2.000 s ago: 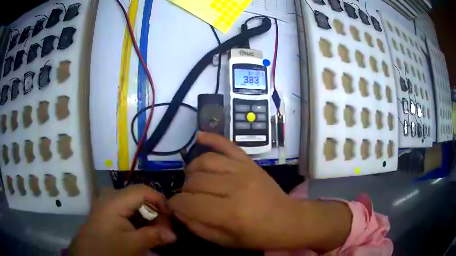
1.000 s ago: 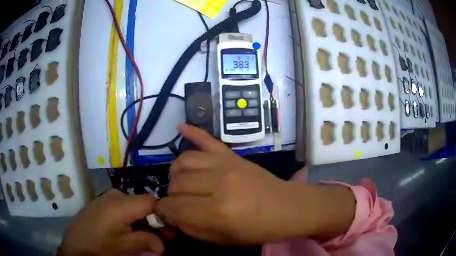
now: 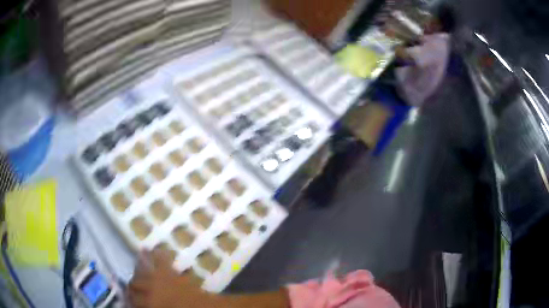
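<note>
A white foam tray (image 3: 251, 245) lies in front of me, turned at an angle. Black components (image 3: 124, 130) fill its far row and one more sits at the left of the following row; the other pockets show tan. My right hand (image 3: 165, 284) is at the tray's near left edge, blurred. I cannot tell whether its fingers hold anything. The digital meter (image 3: 95, 287) with a lit blue screen is at the bottom left, partly cut off. My left hand is out of the picture.
A second foam tray (image 3: 322, 128) with dark and shiny parts lies beyond, with another past it. Stacked trays (image 3: 138, 42) stand at the back left. A yellow sheet (image 3: 33, 222) lies at the left. A person in pink (image 3: 424, 66) is at the far right bench.
The view has swung right and is blurred. My right hand has moved from beside my left hand to the right-side tray. My left hand has left the picture.
</note>
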